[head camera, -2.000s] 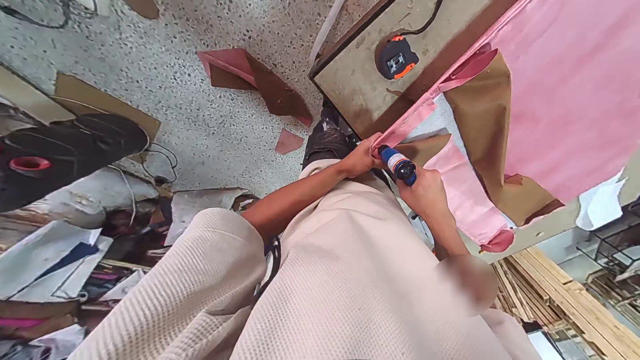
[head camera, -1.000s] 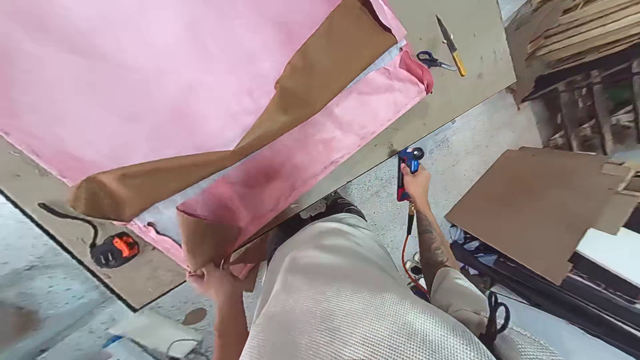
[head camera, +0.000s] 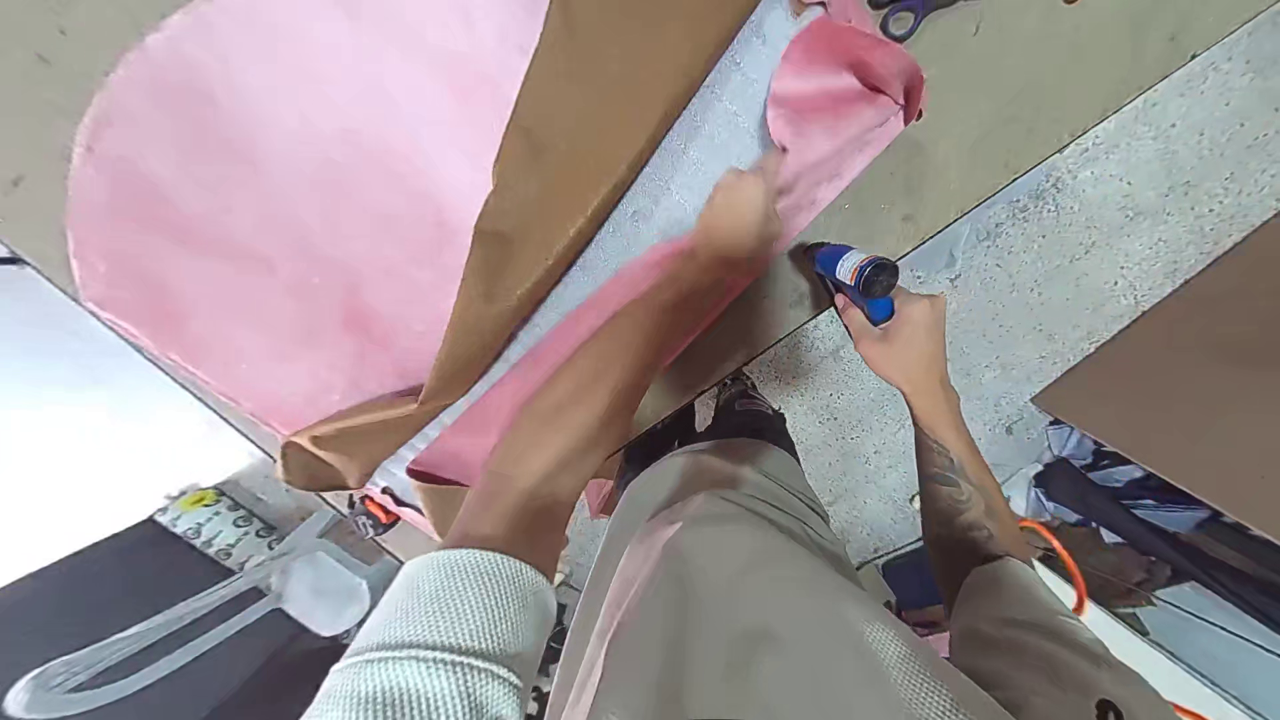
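Note:
My right hand grips a blue pneumatic staple gun by its handle, close to the edge of the work table. Across the pink fabric strip reaches my left hand, blurred, its fingertips at the strip's inner edge; whether it pinches the cloth cannot be told. The strip lies along a padded piece with white-grey backing, ending in a gathered round corner. Beside it runs a folded brown fabric band, with a large pink panel to the left.
Purple-handled scissors lie on the table at the top. An orange and black tape measure is near the lower left corner. An orange hose passes my right arm. A brown board lies at the right.
My left hand has moved from the strip's lower left end up along it. The staple gun in my right hand is now beside the table edge, near the strip. The view has shifted.

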